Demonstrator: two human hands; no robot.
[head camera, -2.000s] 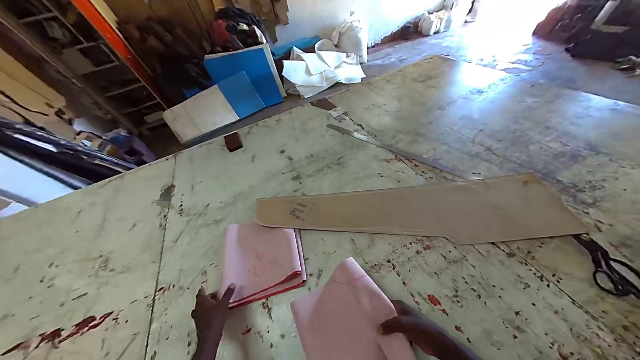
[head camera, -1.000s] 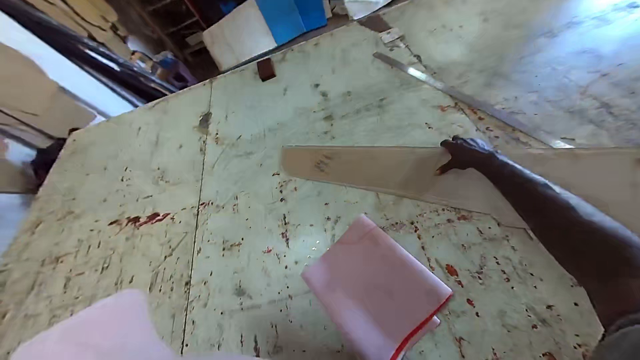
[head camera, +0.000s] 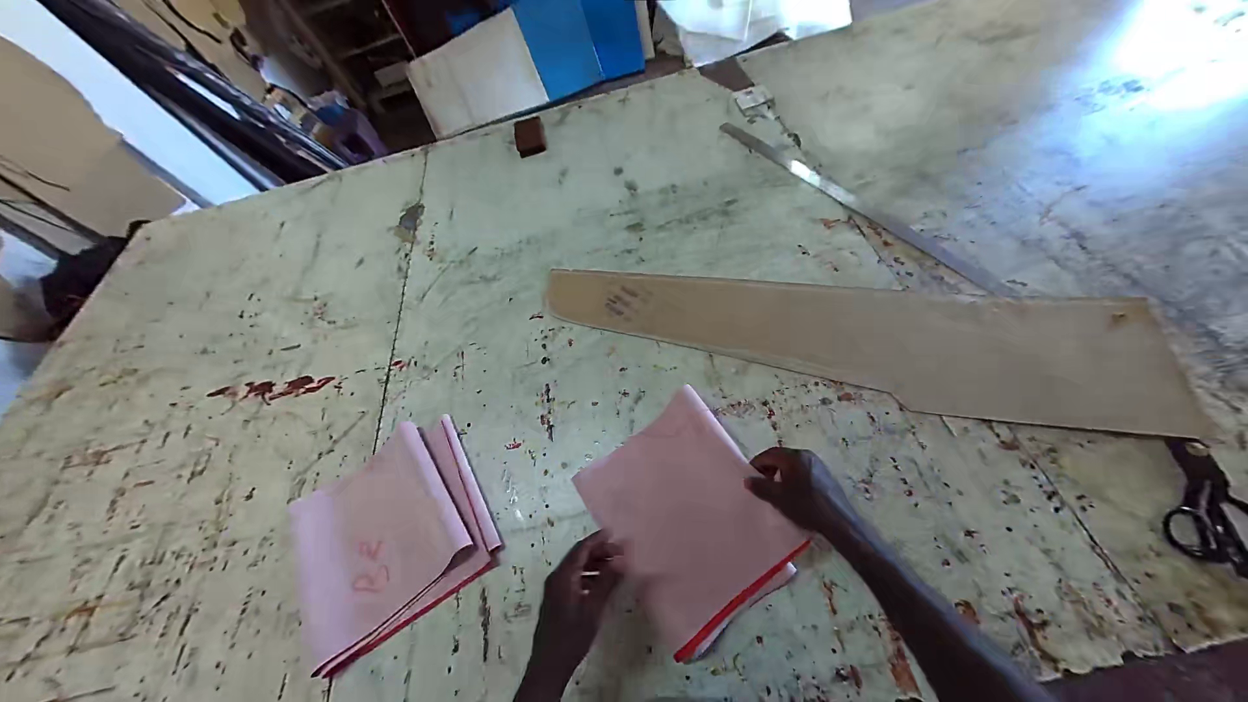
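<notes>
A folded pink fabric piece (head camera: 692, 517) with a red edge lies on the worn table between my hands. My right hand (head camera: 795, 487) pinches its right edge between thumb and fingers. At its lower left side is my left hand (head camera: 585, 585), with a small pale stick-like thing at its fingers; whether it also grips the cloth I cannot tell. Another folded pink fabric piece (head camera: 380, 556), bearing red handwritten marks, rests to the left. Beyond the hands lies a long brown cardboard pattern piece (head camera: 877, 341), untouched.
Black-handled scissors (head camera: 1209, 517) lie at the right, partly by the cardboard. A metal strip (head camera: 858, 205) crosses the table behind it. A small brown block (head camera: 529, 136) sits near the far edge of the scratched table (head camera: 263, 283). Blue and white panels (head camera: 556, 54) stand beyond.
My right hand has left the cardboard pattern and come back to the pink fabric, taking hold of its edge. My left hand, out of view one second ago, shows again beside the fabric.
</notes>
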